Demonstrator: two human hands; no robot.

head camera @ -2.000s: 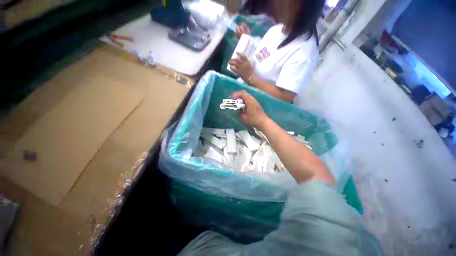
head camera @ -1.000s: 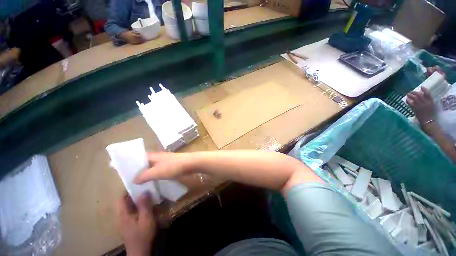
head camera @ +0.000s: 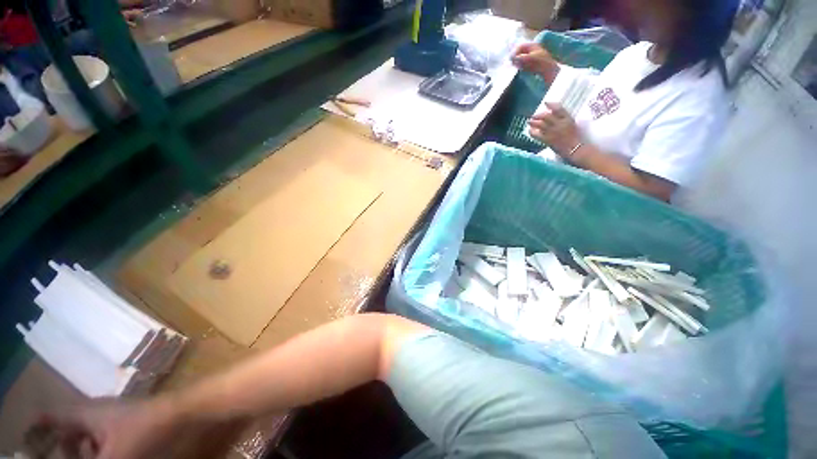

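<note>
My right hand point(head camera: 112, 432) is blurred and cut off at the lower left corner; what it holds cannot be made out. My left hand cannot be made out in the picture. A stack of white plastic housings point(head camera: 85, 327) lies on the bench just beyond my right hand, with thin prongs sticking out at its far end. A small dark heap of fittings point(head camera: 219, 268) lies on the tan cardboard sheet point(head camera: 287, 238). Loose white housings and thin strips point(head camera: 582, 300) lie jumbled in the green crate at the right.
The green crate point(head camera: 627, 215) has a translucent liner over its rim, close to my right arm. A person point(head camera: 663, 116) beside it holds white parts. A black tray point(head camera: 455, 87) and pliers point(head camera: 349, 103) lie on a white board. A green frame and white tubs point(head camera: 79, 88) stand beyond.
The view has swung right. The housings that both hands held a second ago are out of sight. My right hand is now at the lower left corner; my left hand no longer shows.
</note>
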